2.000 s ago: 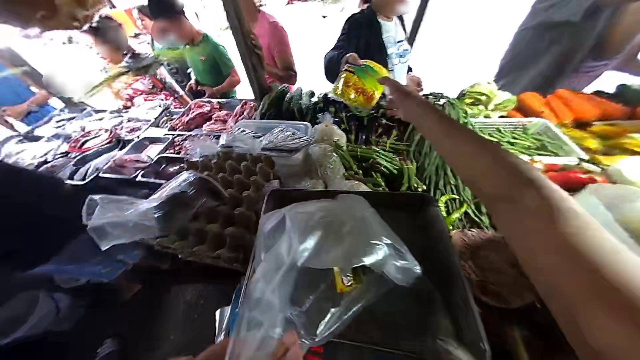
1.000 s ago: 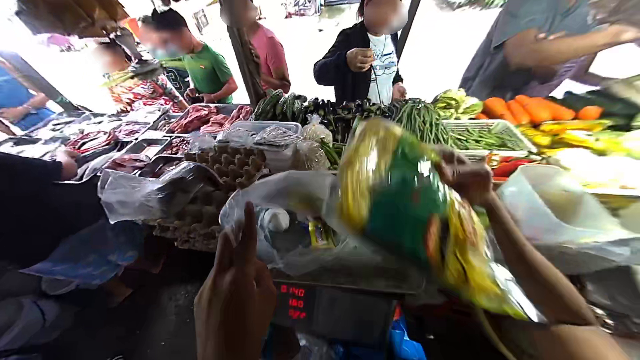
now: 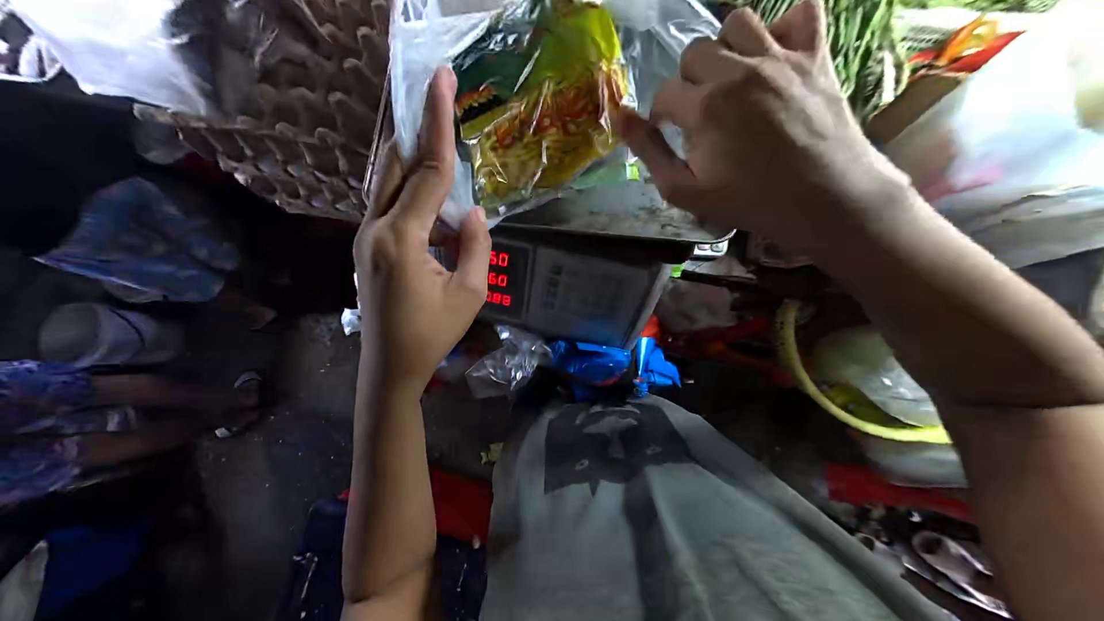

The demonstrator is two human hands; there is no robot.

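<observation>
A yellow and green plastic food packet [image 3: 548, 112] lies inside a clear plastic bag [image 3: 517, 203] over the metal pan [image 3: 621, 211] of a digital scale [image 3: 586, 289] with red digits. My left hand [image 3: 423, 241] grips the bag's left edge between its thumb and fingers. At the packet's right side is my right hand [image 3: 733, 112], its fingers curled and a fingertip against or very near the packet. Whether it pinches the bag is unclear.
Stacked egg trays [image 3: 293, 129] stand at the upper left. Green beans [image 3: 867, 52] and a whitish plastic bag [image 3: 1026, 147] are at the upper right. A yellow rim [image 3: 819, 392] shows low on the right. At the far left are a person's legs [image 3: 129, 414].
The packet, raised in my right hand before, is now in the clear bag. My left hand, its fingers raised earlier, has taken hold of the bag. The view has tilted down.
</observation>
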